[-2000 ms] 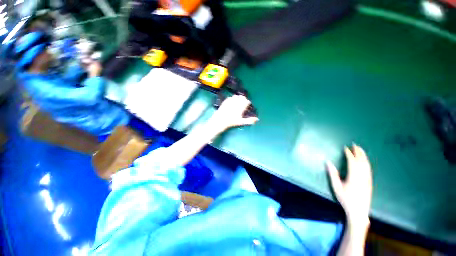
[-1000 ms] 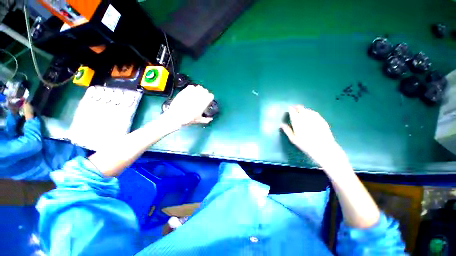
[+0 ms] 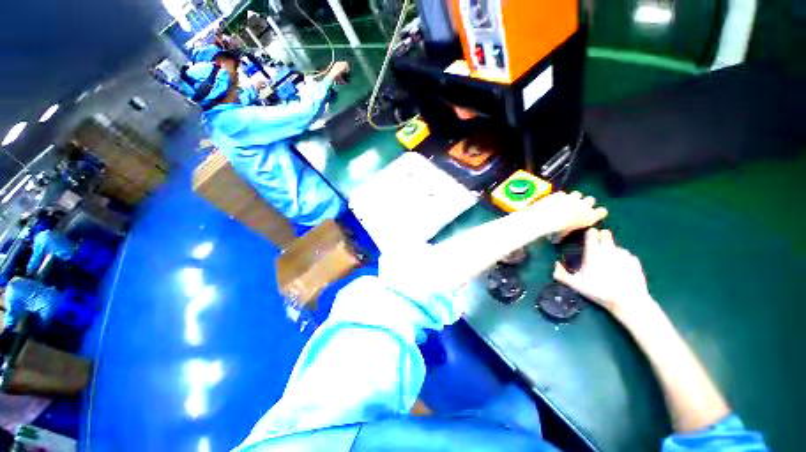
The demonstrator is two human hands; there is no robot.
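A round black part (image 3: 574,251) is between my two hands over the green bench, partly covered by fingers. My right hand (image 3: 612,272) has its thumb and fingers around the part. My left hand (image 3: 570,214) is at the part's far side, its fingertips close to my right fingers; whether it grips the part is hidden. More round black parts lie on the bench below my hands, one at the left (image 3: 505,283) and one nearer my right wrist (image 3: 559,302). Another is partly hidden under my left forearm.
An orange and black press (image 3: 521,44) stands beyond, with yellow button boxes (image 3: 521,191) before it. A pale pocket tray (image 3: 411,201) lies left of my forearm. A long black pad (image 3: 698,124) lies at the far right. A person in blue works at the left near a brown carton (image 3: 316,262).
The view has turned left. My right hand has moved from the bare bench across to my left hand and now holds a black part. The loose parts at the right are out of view.
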